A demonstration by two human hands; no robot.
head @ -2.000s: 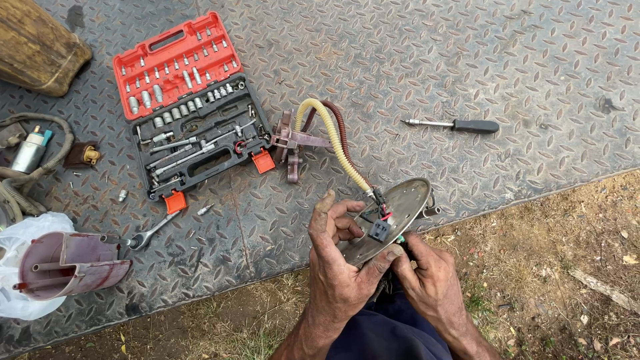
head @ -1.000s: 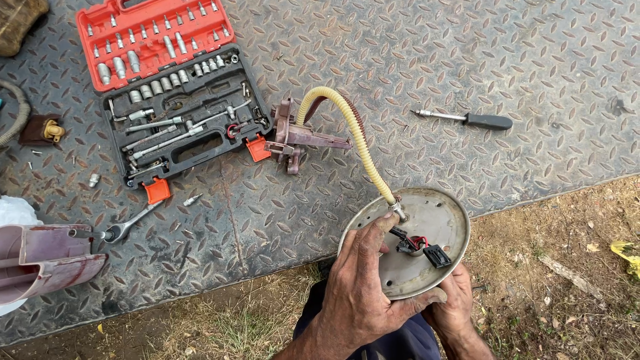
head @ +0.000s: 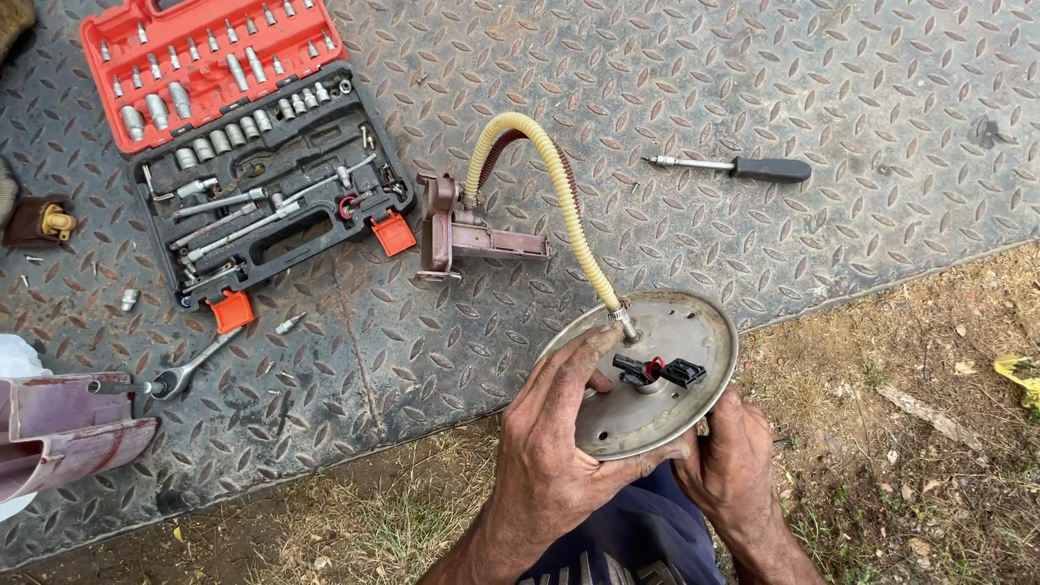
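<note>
My left hand (head: 561, 439) grips a round metal flange plate (head: 699, 325), its fingers over the face and its thumb along the lower rim. My right hand (head: 727, 463) is at the plate's lower right edge, its fingers partly hidden behind it; what they hold cannot be seen. Black electrical connectors (head: 682, 372) with a red wire sit at the plate's middle. A cream corrugated hose (head: 561, 179) is clamped to a pipe on the plate and arches to a purplish plastic bracket (head: 496, 242) on the checkered steel surface. A dark red corrugated hose (head: 494, 154) runs beside it.
An open socket set case (head: 288, 244) lies left of the bracket, a ratchet (head: 175, 380) below it. At the far left are a purplish plastic housing (head: 81, 431) and a brown part with a yellowish fitting (head: 58, 222). A black-handled driver (head: 772, 170) lies at right. The steel edge (head: 861, 296) borders dry grass.
Two seconds ago the plate was tilted steeply; its face with the connectors has since turned up toward the view. My left fingers have shifted onto that face near the hose clamp.
</note>
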